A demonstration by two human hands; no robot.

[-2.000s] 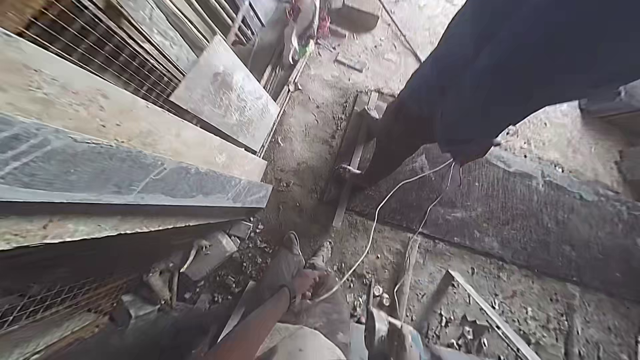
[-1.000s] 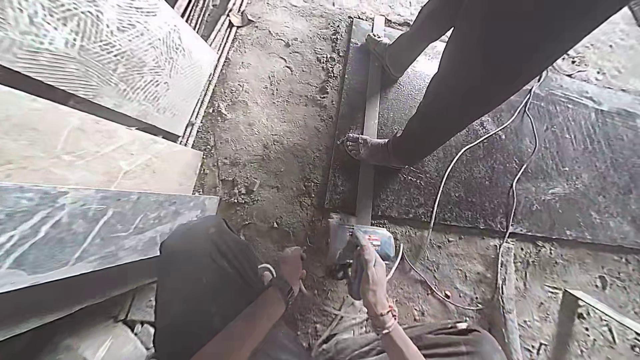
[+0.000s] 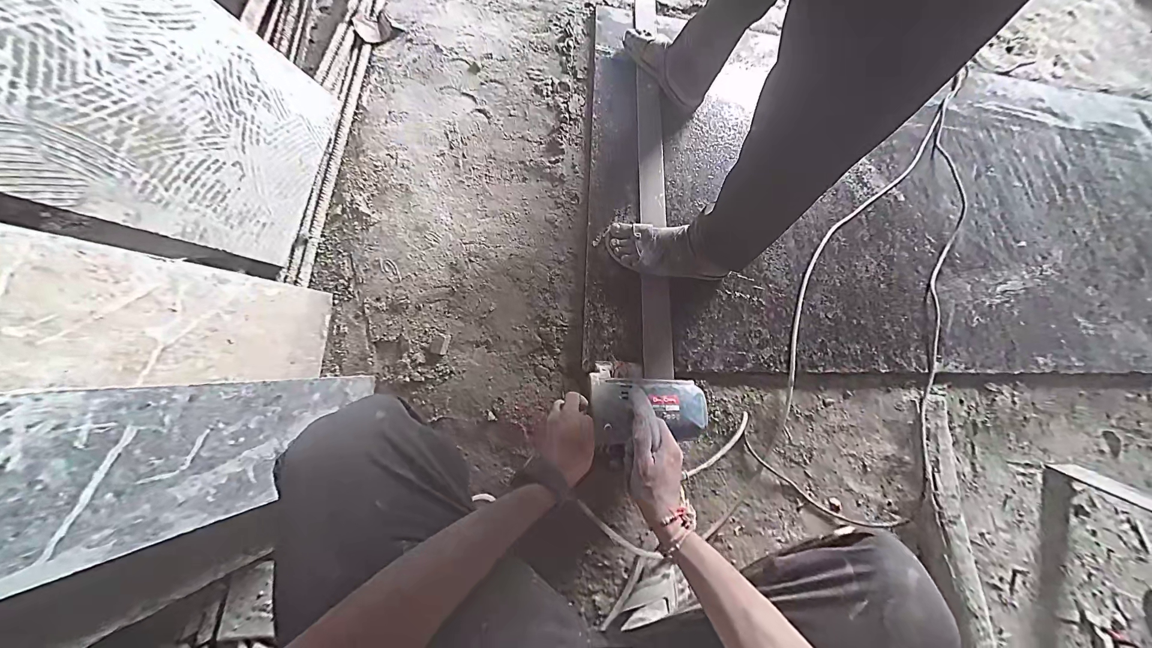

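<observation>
My right hand [image 3: 655,463] grips a handheld power cutter [image 3: 688,409] from above, its fingers along the housing. The tool stands at the near edge of a large dark stone slab [image 3: 1035,297]. My left hand [image 3: 567,441] is curled against the tool's left side; whether it holds part of it is hidden. A long flat straightedge bar [image 3: 654,333] lies across the slab, its near end at the tool. Another person's two sandaled feet [image 3: 661,250] stand on the bar and slab. The blade cannot be seen.
Stone slabs [image 3: 162,324] lean at the left, beside thin rods [image 3: 337,144]. A pale cable [image 3: 796,306] loops over the slab and ground on the right. A wooden post [image 3: 945,531] and a metal frame [image 3: 1053,540] lie at the lower right. Bare soil [image 3: 450,180] separates the slabs.
The view has swung closer over the slab. Since one second ago, my left hand has moved right, up to the tool. My right hand stays on the tool.
</observation>
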